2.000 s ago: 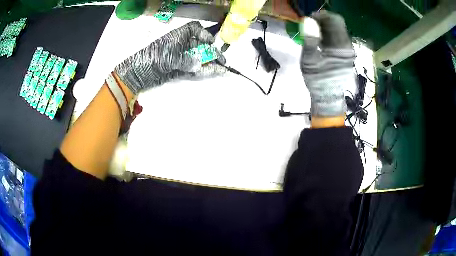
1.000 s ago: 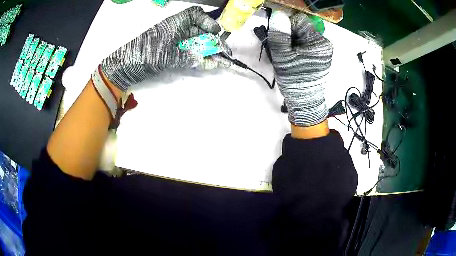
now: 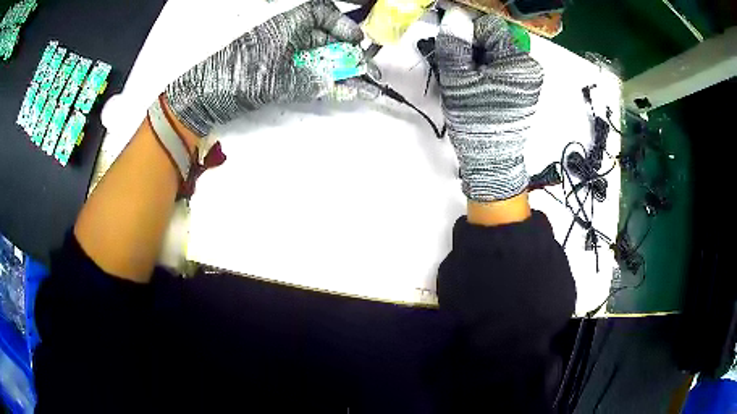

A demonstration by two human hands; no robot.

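My left hand (image 3: 279, 69), in a striped grey knitted glove, holds a small green circuit board (image 3: 333, 61) between thumb and fingers. A thin black cable (image 3: 412, 105) runs from the board's right end toward my right hand. The dark tip of a yellow tool (image 3: 393, 22) is at the board's right end; whether it touches is unclear. My right hand (image 3: 489, 105), gloved alike, is at the top centre-right with fingers curled; what its fingers hold is hidden. Part of a black bundled cable (image 3: 427, 50) shows just left of it.
A white work board (image 3: 323, 194) lies under my hands. Rows of green circuit boards (image 3: 65, 101) lie on a black mat (image 3: 48, 186) at left. Tangled black cables (image 3: 594, 174) lie at right. A brown tray (image 3: 517, 14) is at the top edge, beside a pale beam (image 3: 687, 73).
My right hand has moved left and in beside the yellow tool since the earliest frame. My left hand still holds the circuit board, which has shifted slightly upward in view.
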